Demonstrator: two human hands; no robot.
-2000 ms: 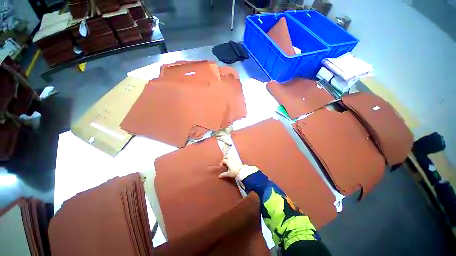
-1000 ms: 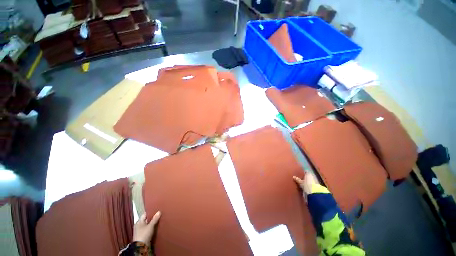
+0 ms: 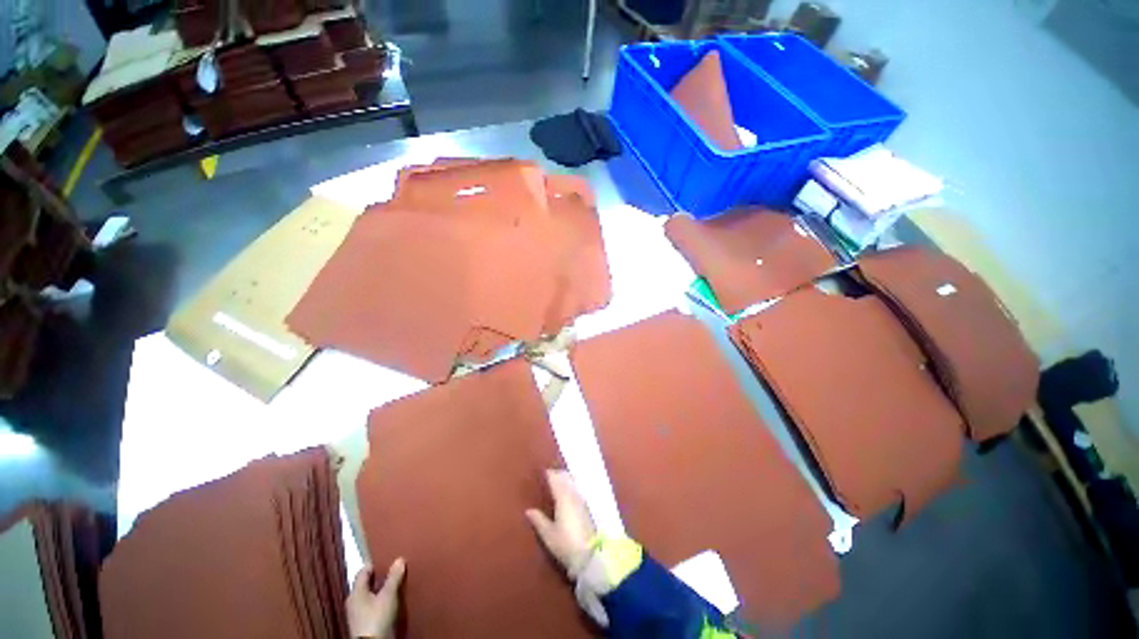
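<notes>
A large rust-brown panel [image 3: 456,474] lies near the front of the white table. My left hand [image 3: 376,602] is at its left edge near the bottom of the view, thumb on the panel; its fingers are partly hidden, so its hold cannot be told. My right hand [image 3: 568,518] rests at the panel's right edge with fingers spread. A second brown panel [image 3: 700,462] lies to the right, separated by a white strip. A thick brown stack [image 3: 212,549] stands left of my left hand.
Overlapping brown panels [image 3: 437,262] lie at the far side beside a tan board [image 3: 250,312]. More brown stacks [image 3: 856,387] lie at right. Blue bins [image 3: 737,172], white papers [image 3: 874,185] and a black cloth item [image 3: 575,137] are at the far right. A loaded worktable [image 3: 262,137] stands behind.
My right hand has moved left from the right panel's far edge to the near panel's right edge. My left hand stays at the left edge, slightly lower in view.
</notes>
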